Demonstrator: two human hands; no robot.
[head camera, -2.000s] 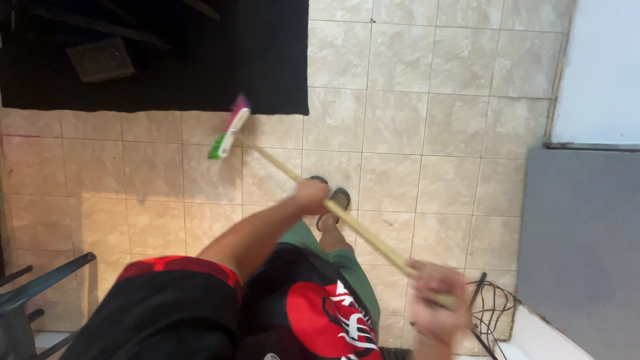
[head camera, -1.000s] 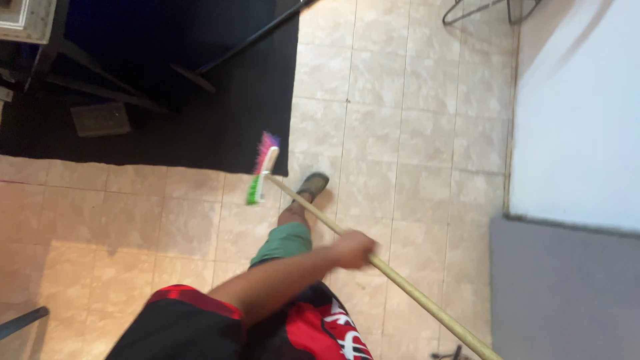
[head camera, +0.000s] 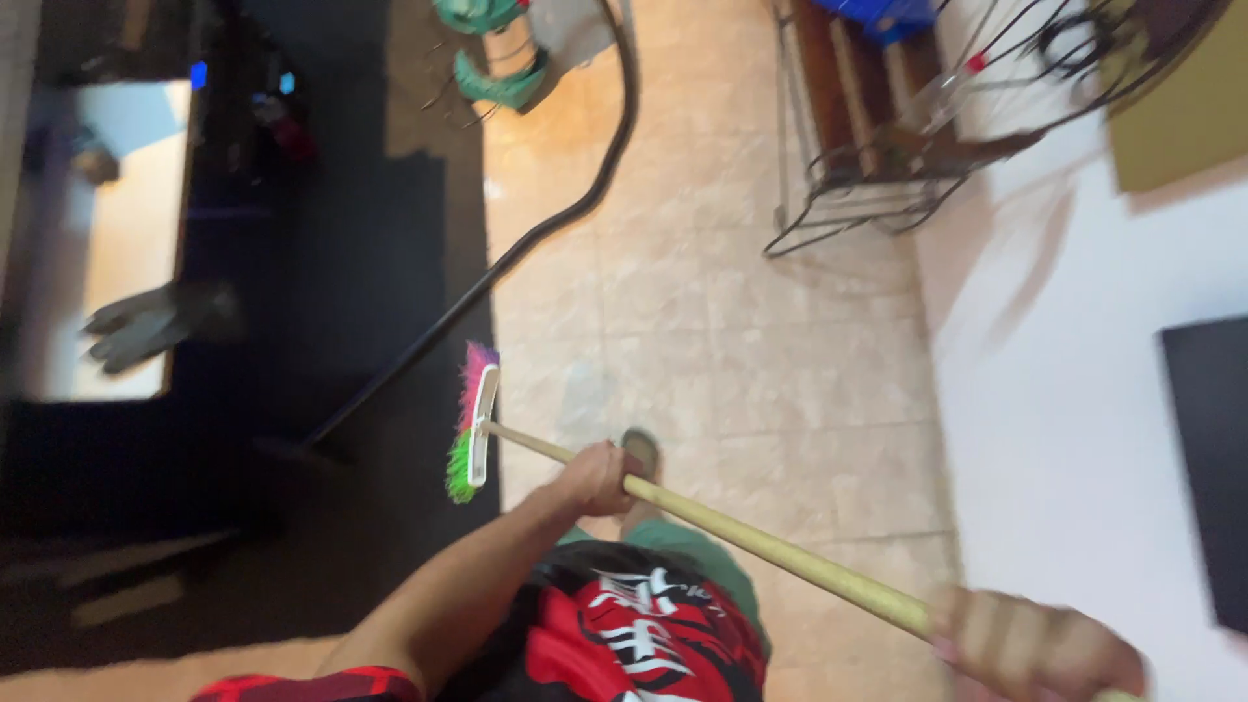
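Observation:
My left hand (head camera: 600, 478) grips the lower part of a pale wooden broom handle (head camera: 780, 551). Near the handle's upper end, at the lower right, my right hand (head camera: 1038, 639) is closed around it, slightly blurred. The broom head (head camera: 483, 424) has a white block with pink, purple and green bristles. It lies at the edge of a black mat (head camera: 390, 546), left of my body, with the bristles toward the mat. One of my shoes shows on the tiles just beyond my left hand.
A black hose (head camera: 556, 219) runs from the mat across the tiled floor (head camera: 663, 341). A wire-legged rack (head camera: 858, 146) stands by the white wall at the upper right. A green object (head camera: 502, 78) stands at the top. Gray gloves (head camera: 146, 327) lie on a surface at the left.
The view has moved forward along the mat's edge, bringing the rack and green object in. The broom has travelled along with me. My right hand, out of view one second ago, shows on the handle.

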